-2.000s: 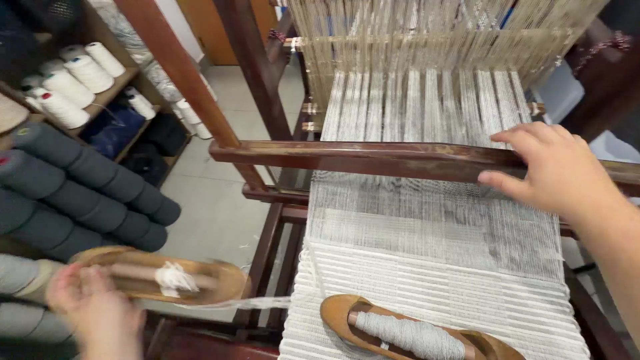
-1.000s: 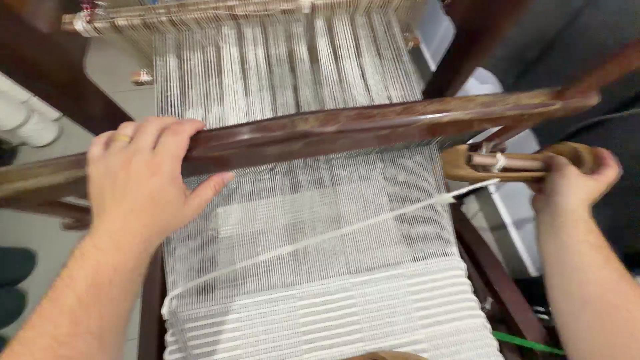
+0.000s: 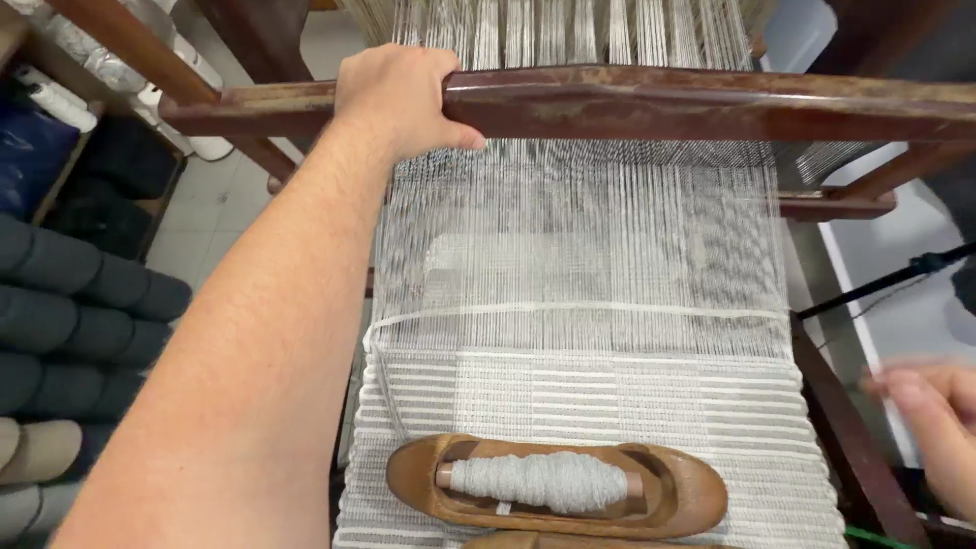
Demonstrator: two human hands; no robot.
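My left hand [image 3: 404, 103] grips the dark wooden beater bar [image 3: 610, 107] of a floor loom near its left part. At the right edge my right hand [image 3: 926, 404] is blurred, its fingers bent, with nothing seen in it. A wooden boat shuttle [image 3: 679, 488] with a bobbin of light grey yarn [image 3: 541, 480] lies on the striped woven cloth [image 3: 534, 396]. Part of a second wooden shuttle [image 3: 579, 541] shows below it, mostly cut off by the frame. A white weft strand [image 3: 534, 306] crosses the grey warp threads [image 3: 648, 206] above the cloth's woven edge. Grey yarn runs from the left selvedge to the shuttle.
Dark yarn cones [image 3: 69, 320] are stacked at the left, with beige and grey ones below. White cones [image 3: 61, 103] stand on shelves at the upper left. The loom's wooden side frame [image 3: 862, 450] runs down the right, beside a pale plastic bin [image 3: 877, 267] and a black rod [image 3: 877, 293].
My right hand held a shuttle at the right side of the warp; it is now lower, with no shuttle seen in it. The slanting white strand now lies nearly level, closer to the cloth.
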